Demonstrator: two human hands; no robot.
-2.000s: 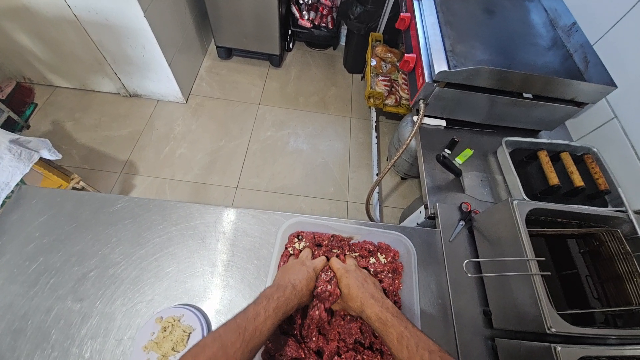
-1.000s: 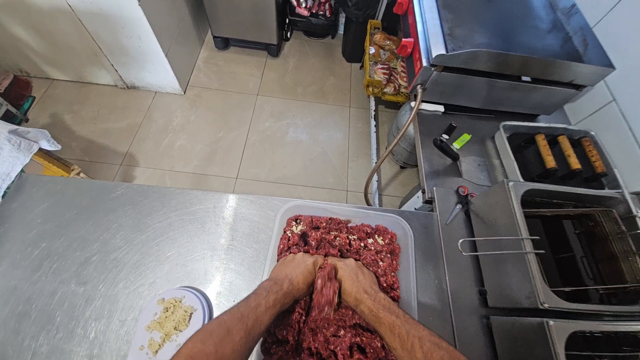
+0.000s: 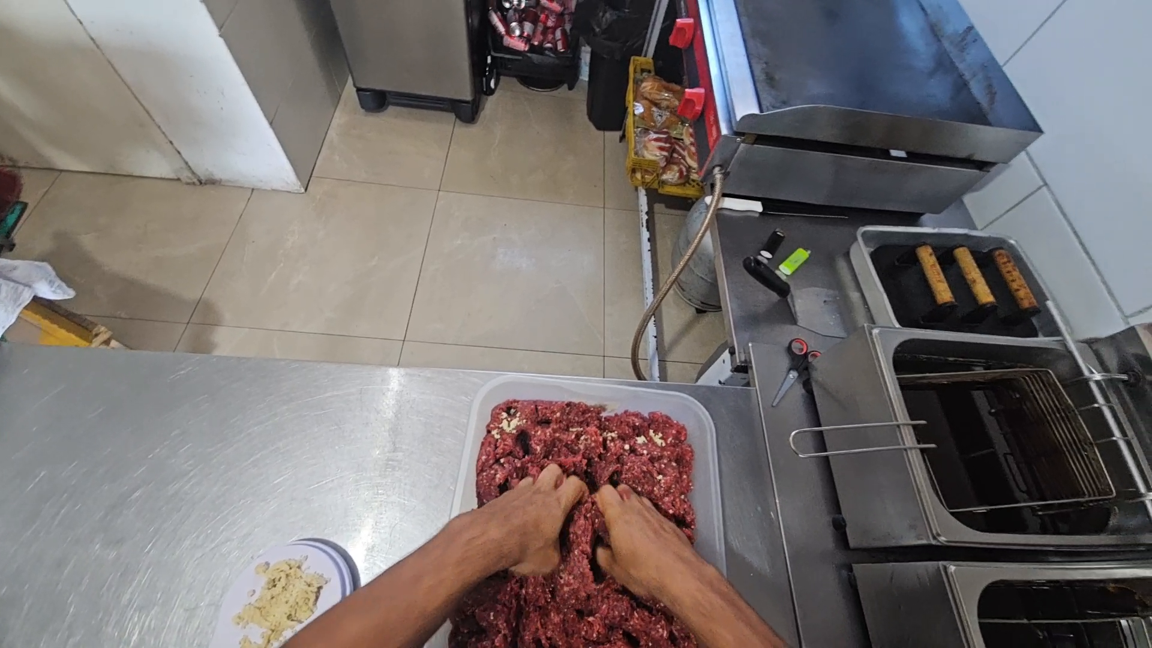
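Note:
Raw ground meat (image 3: 648, 450) fills a translucent plastic tub (image 3: 706, 432) on the stainless steel counter. Pale minced bits lie on the meat near its far corners. My left hand (image 3: 540, 517) is pressed into the middle of the meat, its fingers curled and partly hidden in it. Close beside it on the right, my right hand (image 3: 634, 535) also digs in with bent fingertips sunk out of sight. A ridge of meat stands between the two hands. To the left of the tub, a white round dish (image 3: 337, 576) holds more of the pale minced food.
Right of the tub stand fryers (image 3: 864, 504) with a wire basket handle (image 3: 855, 432). Beyond are red-handled scissors (image 3: 796, 364), a scraper (image 3: 814, 310), a knife (image 3: 733, 205), a tray with wooden-handled presses (image 3: 868, 270) and a flat griddle (image 3: 864, 54). A yellow crate (image 3: 639, 162) holds packaged food.
My hands were close together in the meat one second ago; now a small gap with a ridge of meat shows between them. The dish has stayed on the left.

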